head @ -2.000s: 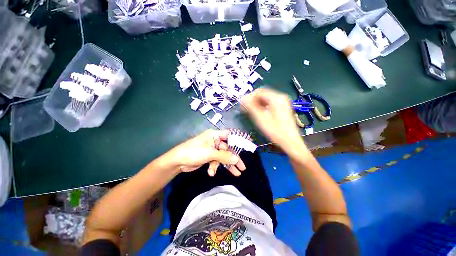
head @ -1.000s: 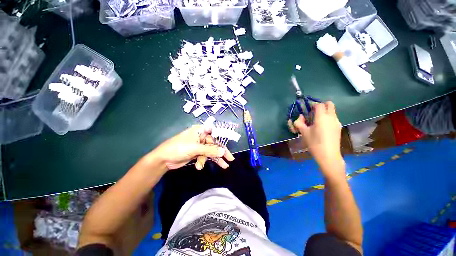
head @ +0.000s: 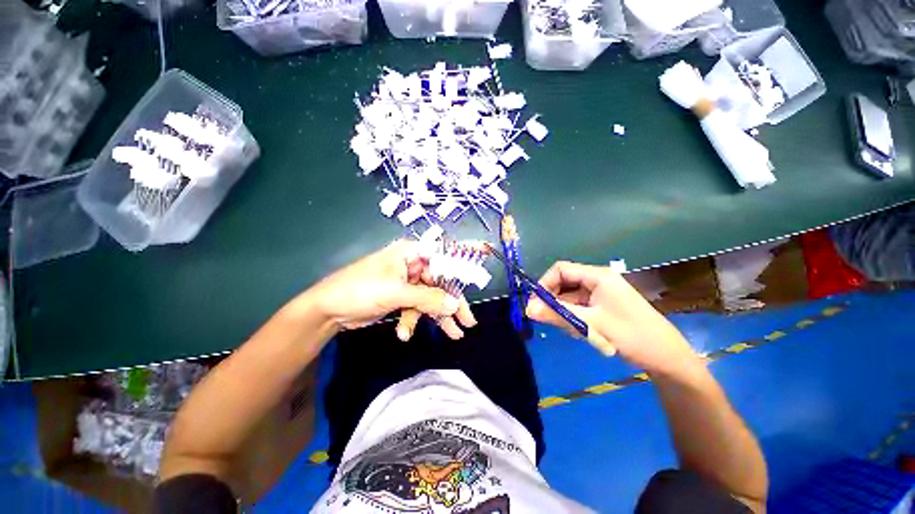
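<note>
My left hand holds a fanned batch of white-headed stemmed parts at the bench's front edge. My right hand holds the dark-jawed, blue-handled pliers, whose tip points at the right side of the batch. Whether the jaws touch a part is too small to tell. The pen-shaped blue tool with a tan tip lies at the bench edge, partly behind the pliers. The loose pile of white-headed parts lies just beyond my left hand.
A clear packing box with rows of parts stands at left beside a clear lid. Clear parts tubs line the back. A rolled white bundle and a small open tub are at right. Cartons stand below the bench.
My right hand picked up the pliers from the right side of the bench and brought them left to the batch. My left hand still holds the batch in nearly the same place.
</note>
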